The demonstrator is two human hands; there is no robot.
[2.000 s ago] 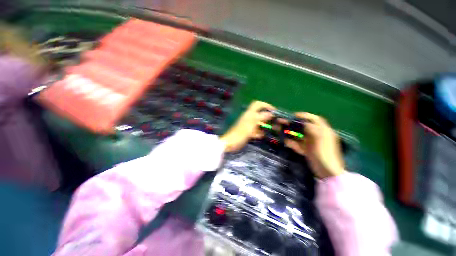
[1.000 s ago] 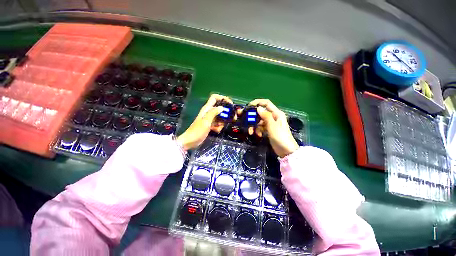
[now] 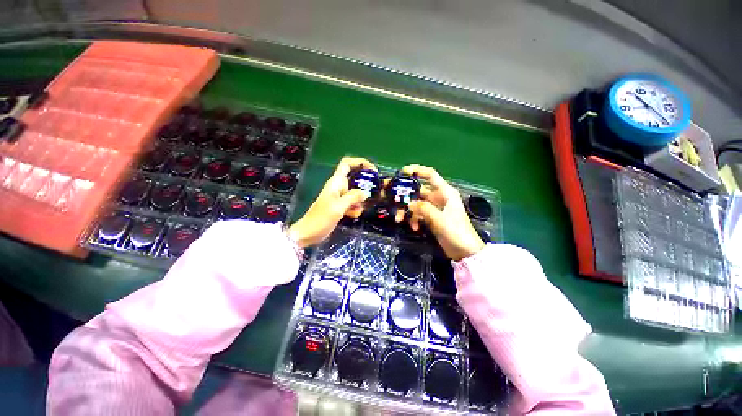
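Note:
My left hand (image 3: pixel 332 205) holds a round black electronic unit (image 3: pixel 364 184) upright by its edge. My right hand (image 3: pixel 439 210) holds a second round unit (image 3: pixel 403 190) beside it. Both faces show small white marks and point towards me. The hands are above the far part of a clear blister tray (image 3: pixel 286 380) with round black units in its pockets. One unit in the near left pocket (image 3: pixel 312 349) shows red marks. Two pockets in the tray's left part show no disc. My hands hide some far pockets.
At left, an orange-red foam sheet (image 3: pixel 85 134) partly covers another blister tray (image 3: pixel 305 130) of units with red marks. At right are a red-edged black tray (image 3: pixel 576 203), a blue-rimmed clock (image 3: pixel 648 110), a white parts box (image 3: pixel 691 162) and empty blister trays (image 3: pixel 675 260). A grey wall stands behind.
The view has swung right and sharpened since the first frame. The lit marks on both held faces went from green and red to blue, and are now white. Both units are still held.

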